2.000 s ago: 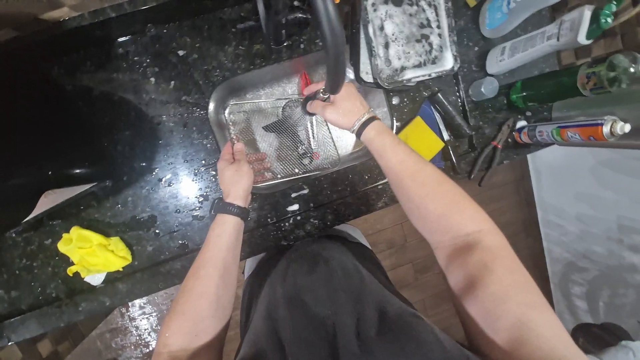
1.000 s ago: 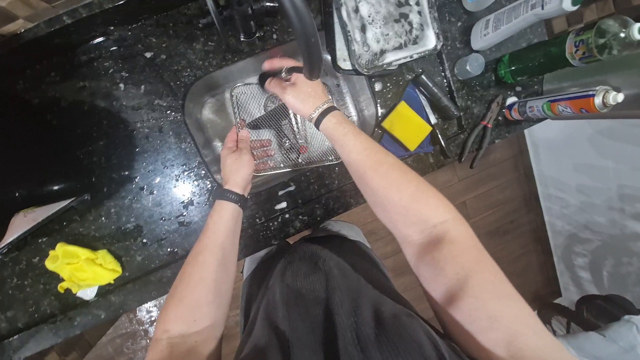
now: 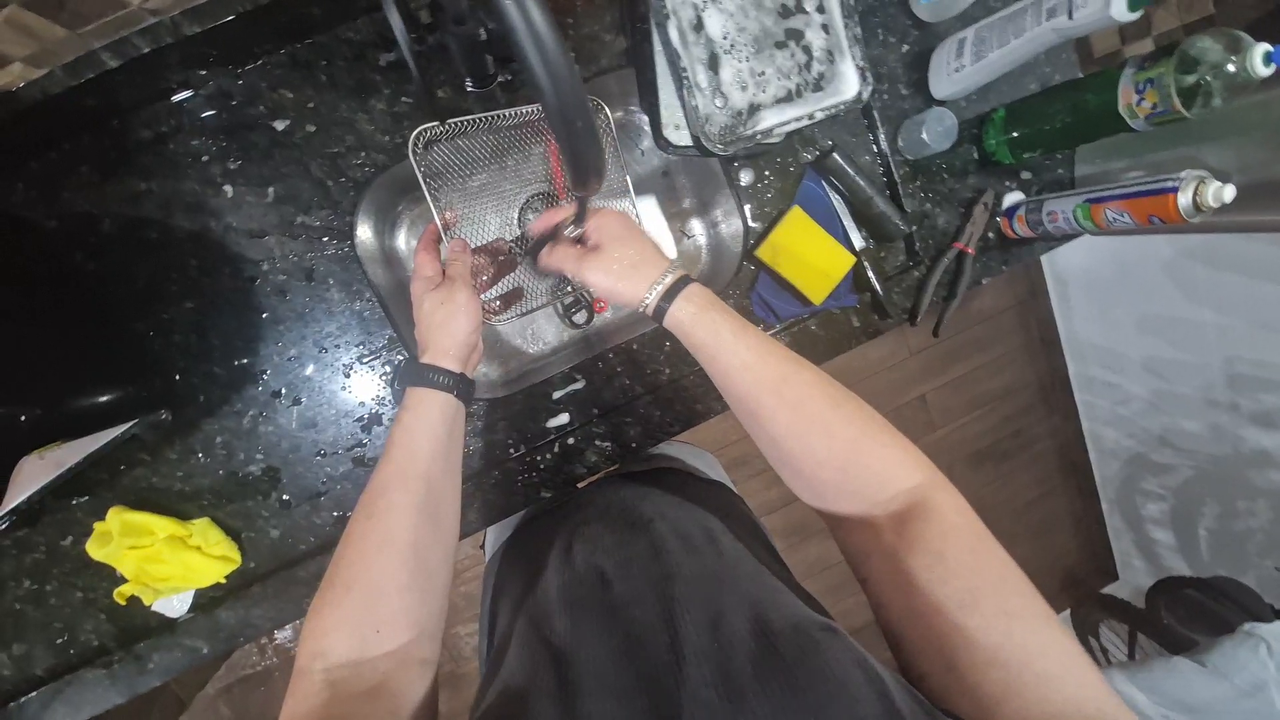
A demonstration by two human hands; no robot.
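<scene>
A rectangular wire-mesh basket (image 3: 470, 165) is held over the stainless steel sink (image 3: 390, 235). My left hand (image 3: 450, 300) grips its left side, fingers showing through the mesh from beneath. My right hand (image 3: 605, 255) is over the basket, blurred, closed on a dark object that I cannot make out. The black faucet spout (image 3: 560, 110) hangs above and partly covers the basket. A red item (image 3: 556, 165) shows behind or through the mesh near the spout. Below the basket's lower edge, a small black and red object (image 3: 577, 308) lies in the sink.
Right of the sink are a yellow sponge (image 3: 805, 255) on a blue cloth (image 3: 775, 298), a knife (image 3: 850, 225), pliers (image 3: 955, 265), a spray can (image 3: 1110, 208) and a green bottle (image 3: 1070, 110). A soapy glass dish (image 3: 765, 70) stands behind. A yellow cloth (image 3: 165, 550) lies at left.
The basket has been tilted or raised, and its far rim now stands beside the spout. My right hand has moved lower over the mesh, toward my left hand.
</scene>
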